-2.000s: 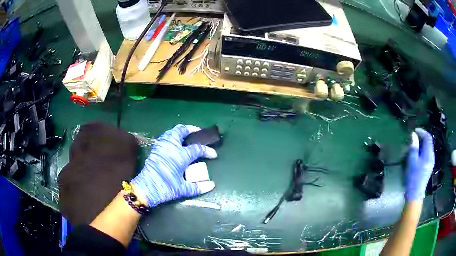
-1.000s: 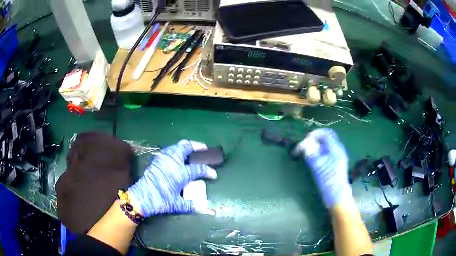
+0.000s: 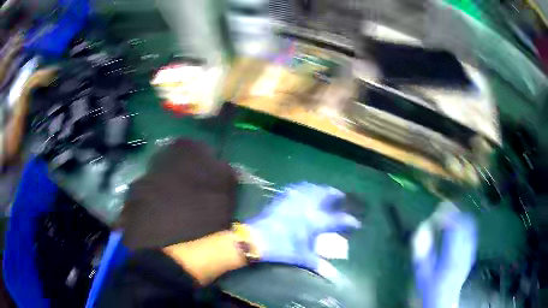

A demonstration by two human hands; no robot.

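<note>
The whole view is blurred. My left hand (image 3: pixel 300 225), in a blue-white glove, lies on the green bench around a white mains socket (image 3: pixel 331 245), which shows between its fingers. A dark power adapter (image 3: pixel 354 206) shows blurred at its upper fingertips. My right hand (image 3: pixel 443 255), also gloved, is at the lower right, above the bench and cut off by the bottom edge. Its fingers are too blurred to tell whether they hold anything. A faint dark streak lies between the hands, too blurred to name.
A dark brown cloth or cap (image 3: pixel 180 195) lies beside my left wrist. Piles of black adapters (image 3: pixel 78 114) lie at the left, with a blue bin (image 3: pixel 24 234) below. Another person's arm (image 3: pixel 21 114) shows at the left edge. The test instrument (image 3: pixel 414 108) stands on a wooden shelf (image 3: pixel 336 129) behind.
The view has swung left and tilted, so the bench scene sits further right. The blue bin and another person's arm now show at the left. My left hand stays around the socket.
</note>
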